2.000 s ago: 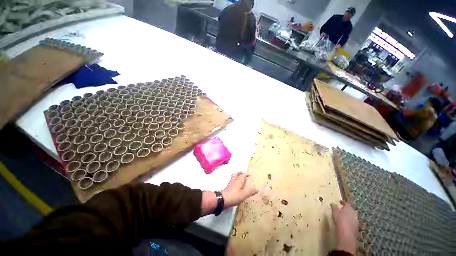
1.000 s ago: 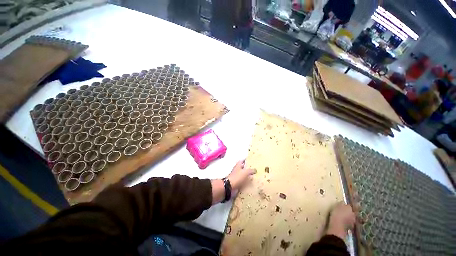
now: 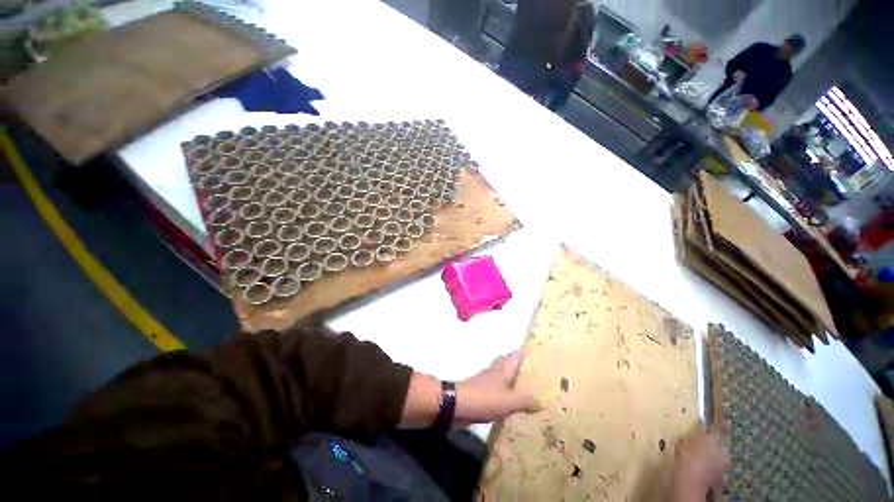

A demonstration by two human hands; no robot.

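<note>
A bare tan wooden board [image 3: 613, 368] with dark spots lies in front of me, slanting across the table's near edge. My left hand [image 3: 505, 390] grips its left edge, with the thumb on top and the fingers partly hidden. My right hand [image 3: 698, 463] is blurred at the board's right edge; its fingers and hold are unclear. Close to the right is a board full of small rings [image 3: 784, 431]. To the left, another board carries rings [image 3: 323, 201] in close rows, with a bare wood strip [image 3: 392, 275] along its near side.
A pink box [image 3: 476, 286] sits between the boards on the white table [image 3: 578, 186]. Stacked boards [image 3: 760, 255] stand at the back right. Another board [image 3: 147, 69] and a blue cloth [image 3: 270, 91] are at the far left. A person [image 3: 765, 74] stands across the room.
The view has turned, so the table things sit further right or lower. A narrow gap now shows between the bare board and the ring-filled board on the right. My left thumb lies further over the board.
</note>
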